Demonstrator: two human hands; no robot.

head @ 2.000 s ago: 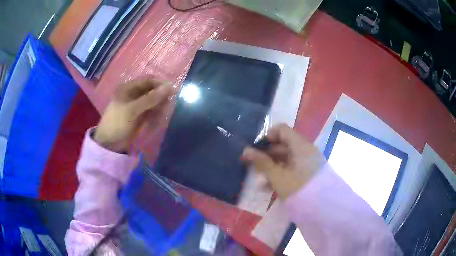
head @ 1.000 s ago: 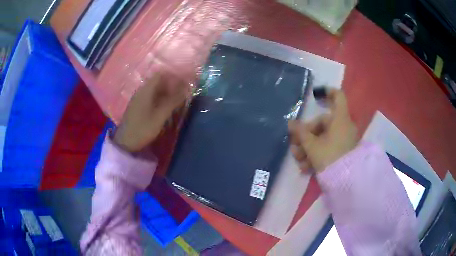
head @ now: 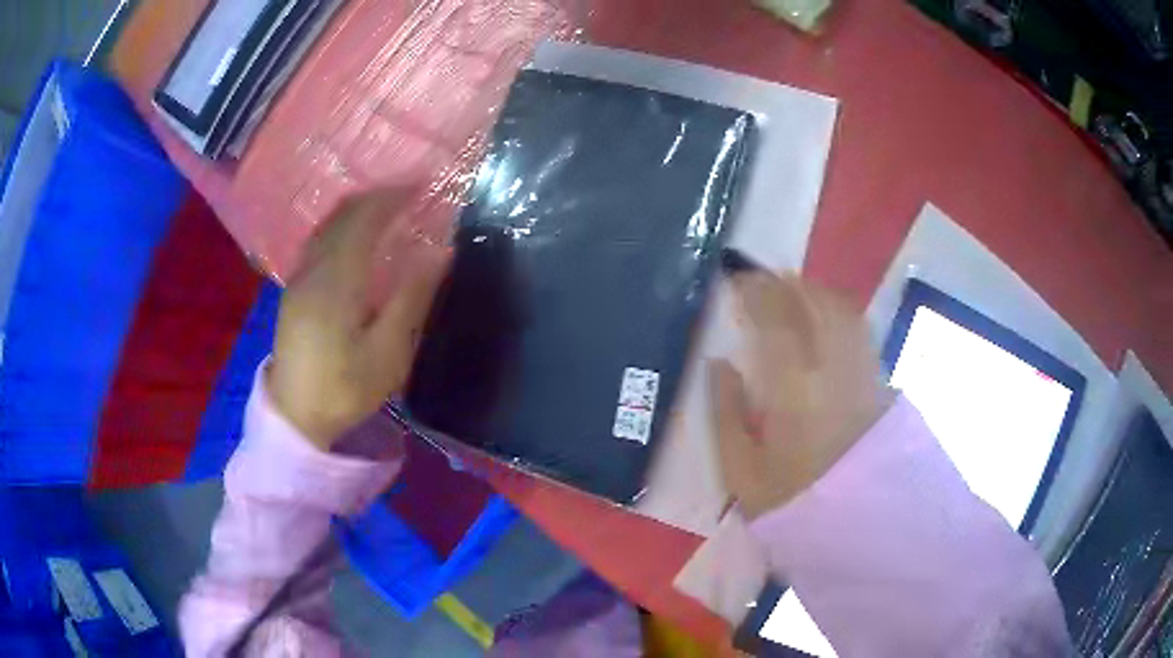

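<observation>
A dark tablet (head: pixel 585 276) under shiny clear film lies tilted on a whitish foam sheet (head: pixel 787 167) at the middle. A white barcode label (head: pixel 637 405) is near its lower right corner. My left hand (head: pixel 354 321) is at the tablet's left edge, blurred; whether its fingers touch the edge is unclear. My right hand (head: pixel 791 379) is beside the right edge, over the foam sheet, with a small black cover (head: pixel 738 262) on a fingertip. It is blurred too.
A tablet with a glaring white screen (head: pixel 984 399) lies on foam at the right, a dark tablet (head: pixel 1126 527) beyond it. Part of another lit screen (head: pixel 791 623) shows below my right sleeve. Stacked tablets (head: pixel 232 64) are at upper left. Blue-and-red bins (head: pixel 77 296) stand left below the bench.
The label came into view between the two earlier frames. Since then, my right hand has moved down and left, its fingertip closer to the tablet's right edge. The view has shifted slightly.
</observation>
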